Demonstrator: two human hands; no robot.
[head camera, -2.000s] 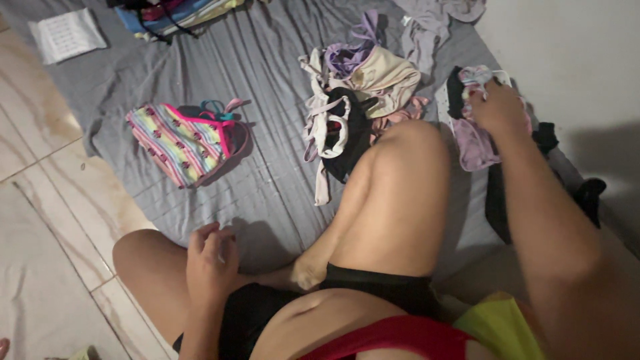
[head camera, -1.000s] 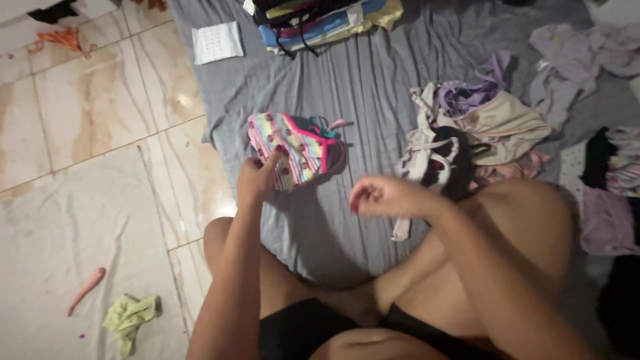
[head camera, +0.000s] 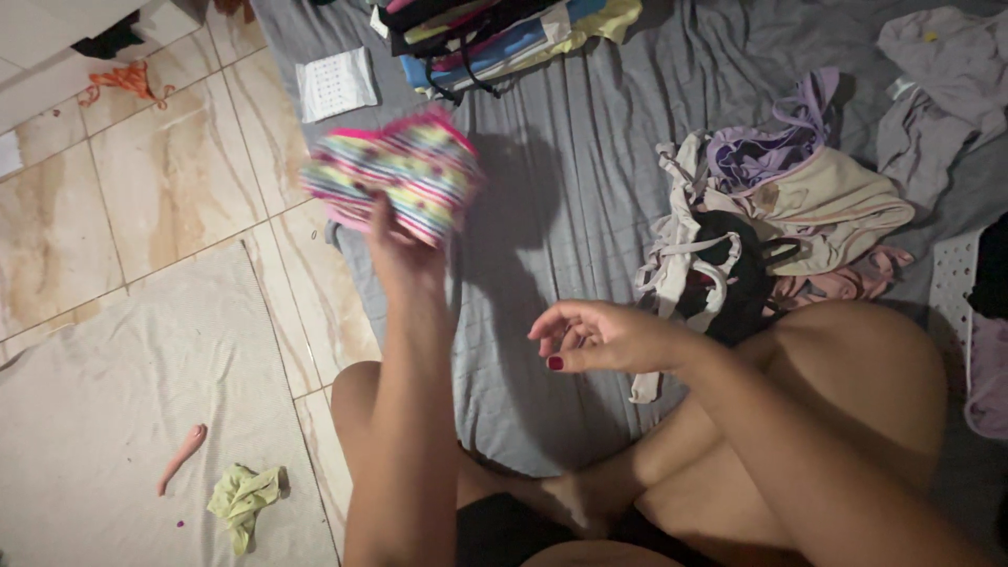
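Note:
My left hand (head camera: 405, 248) grips the lower edge of a striped, multicoloured cloth garment with pink trim (head camera: 398, 177), raised over the left edge of the bed and blurred by motion. My right hand (head camera: 591, 339) hovers over the grey sheet (head camera: 512, 315) with its fingers loosely curled and nothing in them. To its right lies a loose heap of garments: a purple one (head camera: 764, 157), a cream one (head camera: 843, 209), a black and white one with straps (head camera: 709, 268) and a pink one (head camera: 850, 279).
A stack of folded clothes (head camera: 504, 39) and a white packet (head camera: 337, 83) lie at the bed's far side. A white perforated basket (head camera: 951, 291) with clothes stands at the right. On the floor are a light mat (head camera: 142, 378), a yellow-green cloth (head camera: 246, 500) and an orange garment (head camera: 130, 81).
The striped garment lay on the sheet before; my left hand has taken hold of it and lifted it. My right hand has come away from the clothes at the far right. The view has shifted left.

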